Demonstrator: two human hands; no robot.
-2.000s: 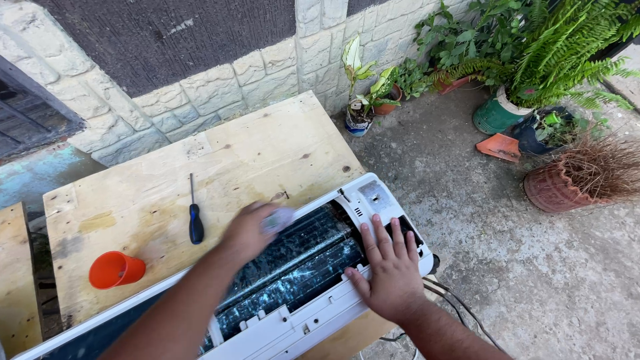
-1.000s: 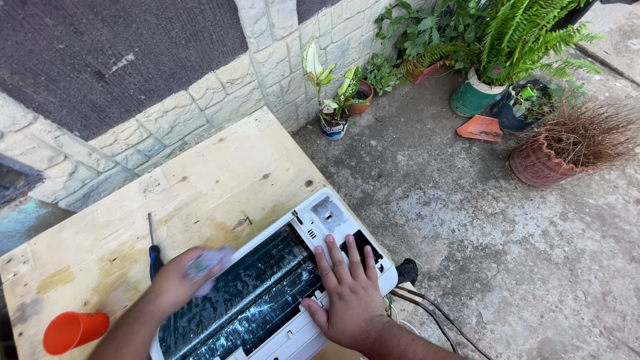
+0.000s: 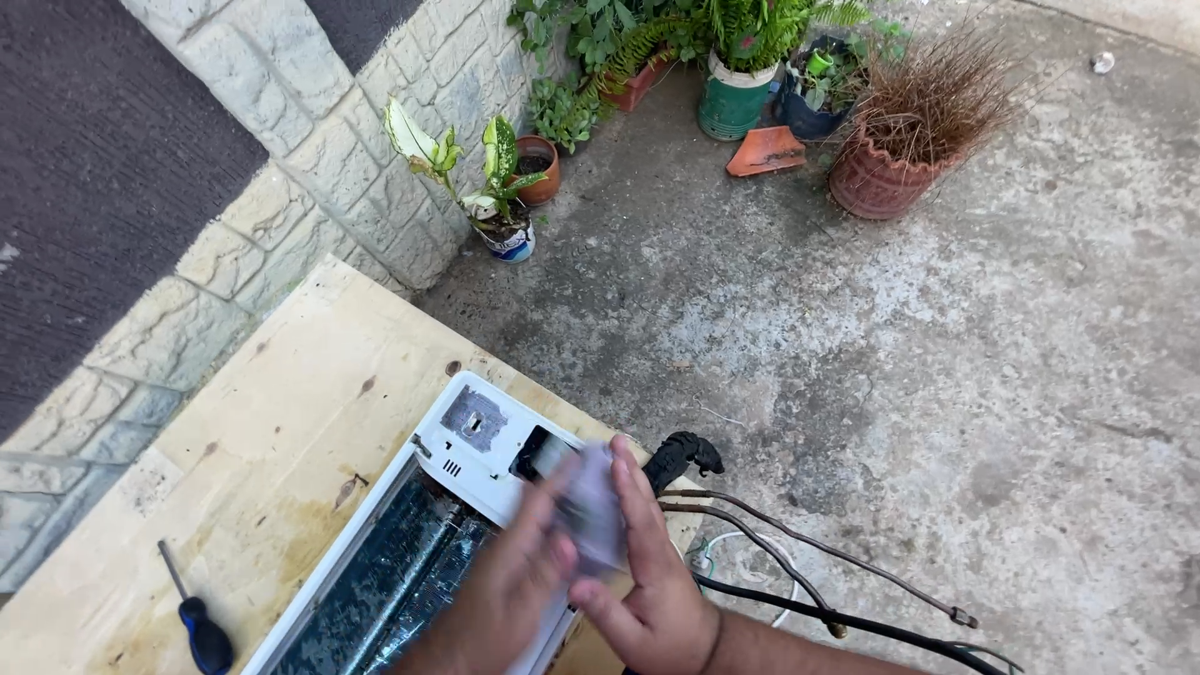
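Observation:
A crumpled, greyish-purple cloth [image 3: 592, 511], blurred by motion, is between my two hands. My left hand [image 3: 511, 581] presses on it from the left, fingers partly curled. From the right, my right hand [image 3: 652, 572] touches it, fingers stretched upward and thumb out. Both hands are above the right end of a white air conditioner indoor unit [image 3: 497, 473], whose casing is open and shows dark, wet-looking metal fins [image 3: 375, 572]. The unit lies on a plywood table [image 3: 253, 422]. Left of it lies a screwdriver [image 3: 197, 623] with a blue and black handle.
Copper pipes [image 3: 769, 544] and a black cable [image 3: 825, 619] stick out past the table's right edge, beside black wrapping [image 3: 684, 459]. A stone-faced wall [image 3: 309, 178] borders the table. Potted plants [image 3: 511, 225] and a reddish pot of dry stems [image 3: 886, 178] stand on the concrete floor.
My right hand has lifted off the unit's right end. My left hand has moved right with the cloth from over the fins, and the hands now meet around it. The view has shifted right.

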